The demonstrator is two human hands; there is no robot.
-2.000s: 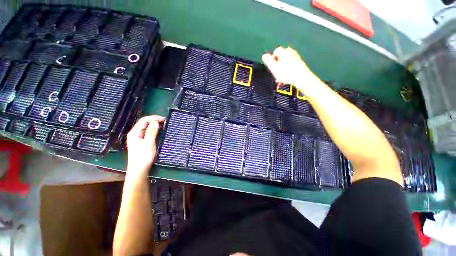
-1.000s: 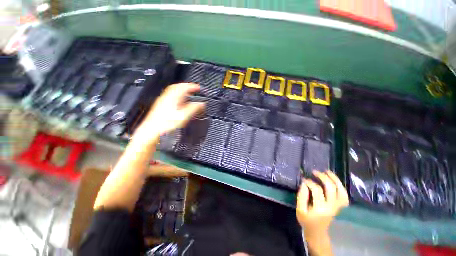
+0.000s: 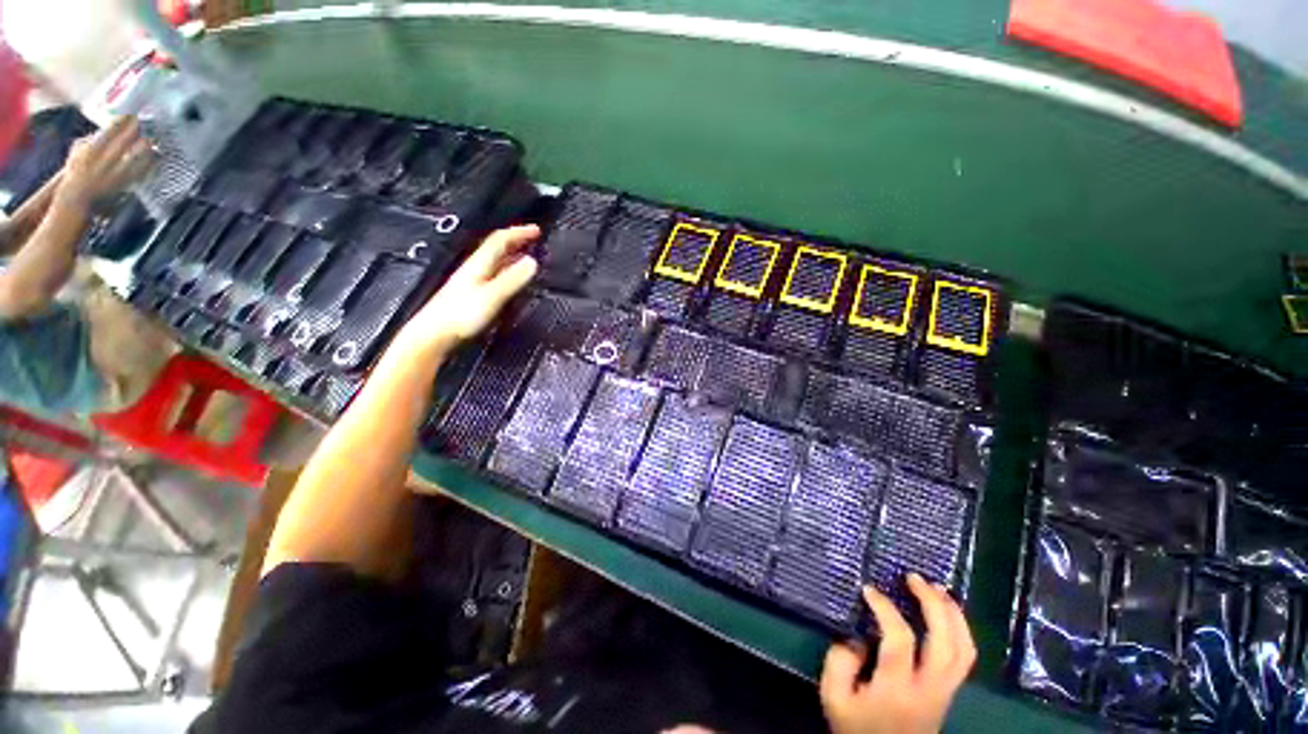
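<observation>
A black tray [image 3: 825,509] with rows of rectangular pockets lies on the green bench in front of me. Several yellow rectangular frames [image 3: 813,278] sit side by side along its upper row; the two upper pockets at the left show no yellow. My left hand [image 3: 488,284] is over the tray's upper left end, fingers slightly bent, with nothing visible in it. My right hand [image 3: 911,653] is at the tray's front right corner, fingers apart, fingertips touching the edge. The underside of its grip is hidden.
A stack of black trays [image 3: 323,215] stands at the left. A shiny black tray [image 3: 1133,531] lies at the right. A red block [image 3: 1133,50] is beyond the pale rail [image 3: 717,29]. Another person's hand [image 3: 103,161] shows at far left. A red stool [image 3: 194,416] stands below.
My right hand has come from the upper row to the tray's front right corner. My left hand has moved up from the front left edge. More yellow frames show in the upper row.
</observation>
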